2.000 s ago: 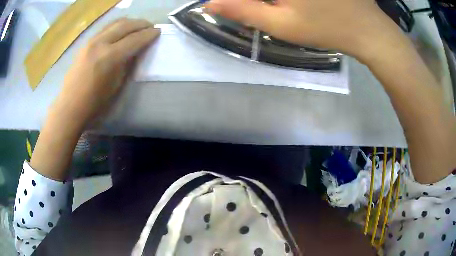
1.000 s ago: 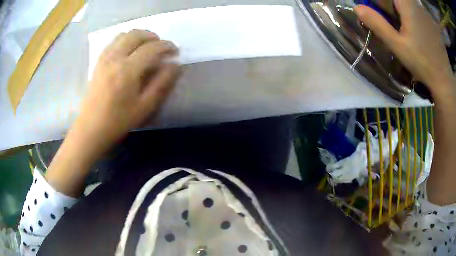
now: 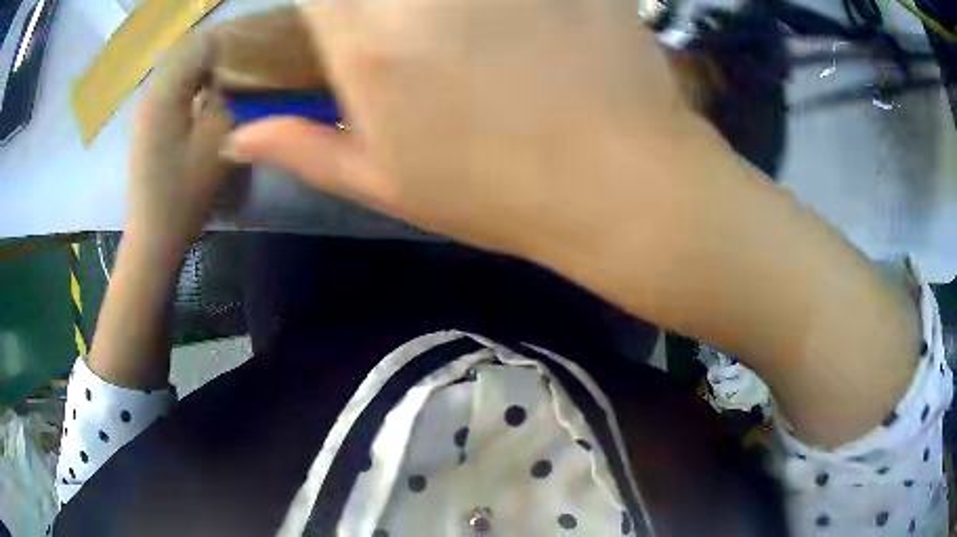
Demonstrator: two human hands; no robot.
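Observation:
My right hand [image 3: 472, 136] is large and blurred across the top middle, closed over the steam iron. The iron's blue part [image 3: 281, 108] shows beside my thumb; most of its body is hidden under the hand. My left hand [image 3: 173, 157] is upright just left of the iron, blurred, its fingers close to the iron's front end. Whether it holds anything is hidden. The mustard-brown card template [image 3: 136, 63] lies at the upper left, beyond my left hand. The white fabric piece cannot be made out under the hands and iron.
The pale cloth-covered table [image 3: 63, 194] has its front edge just below my hands. A dark flat object [image 3: 23, 79] lies at far left. Dark cords [image 3: 839, 58] are at upper right. White scraps [image 3: 735, 383] show below the table at right, partly behind my arm.
The iron and my right hand have come from the right, across to beside my left hand. My left hand has shifted left. The white piece, visible a second ago, is now covered.

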